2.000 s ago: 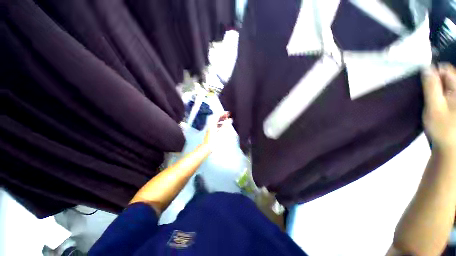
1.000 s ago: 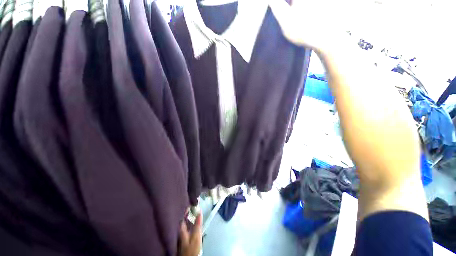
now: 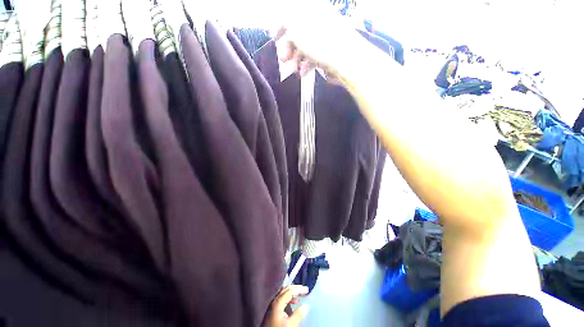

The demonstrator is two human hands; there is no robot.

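A dark maroon knit pullover hangs beyond the row, its pale striped placket pointing down. My right hand reaches across the top to its collar area; glare hides part of the arm, and I cannot tell if the fingers grip anything. My left hand is low at the bottom edge, beside the lower edge of the nearest hanging garments, with its fingers apart. What it touches is partly hidden.
A dense garment rail of hanging tops fills the left side. Dark cloth lies on a blue bin at lower right. Another blue bin stands farther right, below clothing piles. Grey floor shows at bottom centre.
The pullover, first close at right, now hangs farther off beyond the row. My right hand has moved from the right side to the collar area. My left hand has moved to the bottom edge.
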